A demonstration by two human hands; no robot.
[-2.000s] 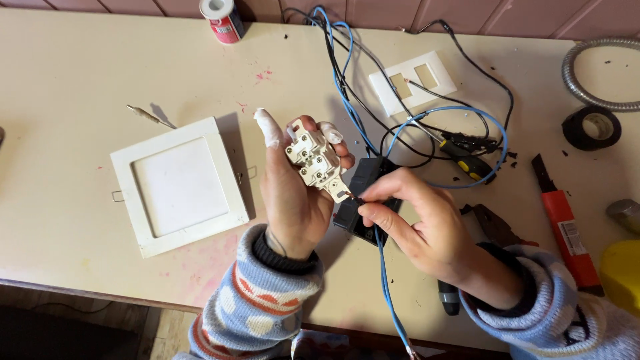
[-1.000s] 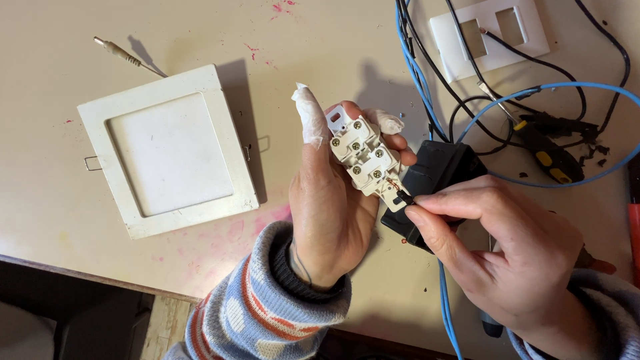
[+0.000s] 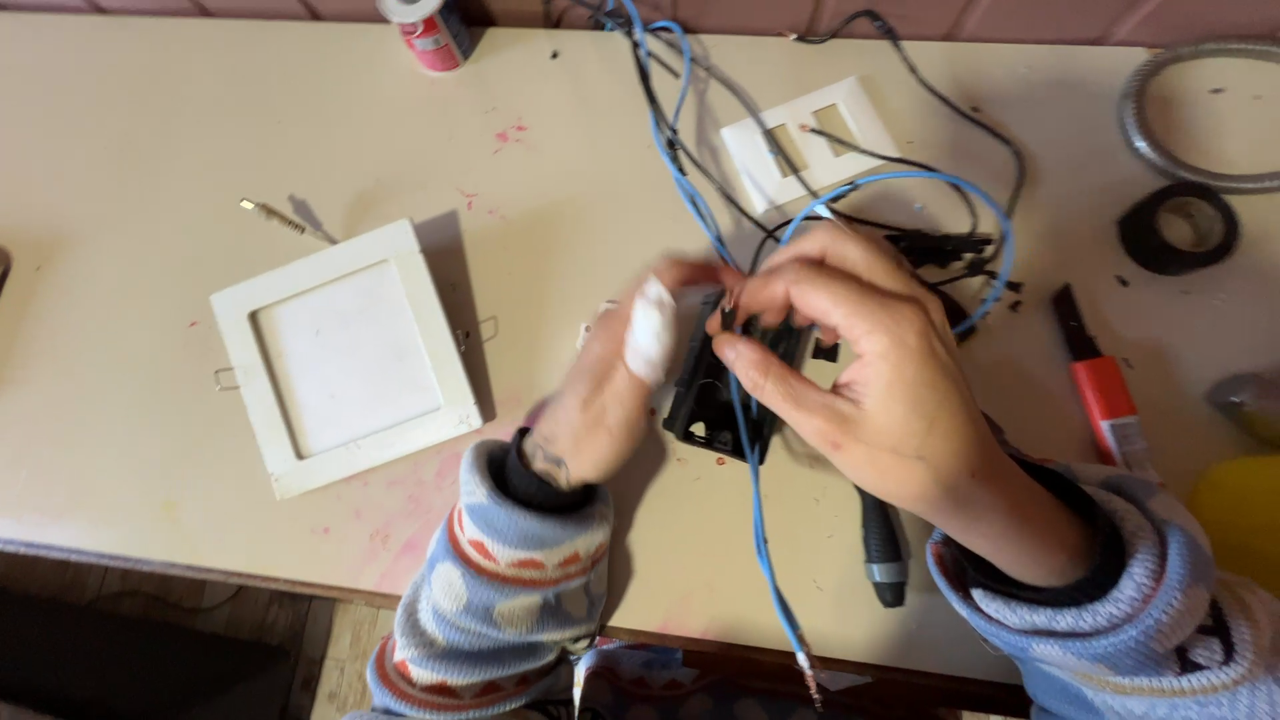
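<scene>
My left hand (image 3: 610, 370), blurred, with white wrapping on its thumb, reaches over the left side of a black electrical box (image 3: 700, 410). A small pale part of the switch or socket module (image 3: 592, 325) shows beside it; the rest is hidden. My right hand (image 3: 860, 350) pinches a small dark piece (image 3: 728, 316), perhaps a wire end, between thumb and fingertips above the box. Blue wires (image 3: 757, 500) run over the box down to bare copper ends at the table's front edge. A white two-opening cover plate (image 3: 810, 140) lies behind, with black wires across it.
A square white panel light (image 3: 345, 355) lies at left. A red-and-white can (image 3: 430, 35) stands at the back. To the right are black tape (image 3: 1180, 228), flexible metal conduit (image 3: 1135, 120) and a red utility knife (image 3: 1105, 400). A black-handled tool (image 3: 883, 550) lies near the front.
The module that lay plainly in my left palm is now mostly hidden. My left hand has turned over, and its fingers now meet my right fingertips above the box.
</scene>
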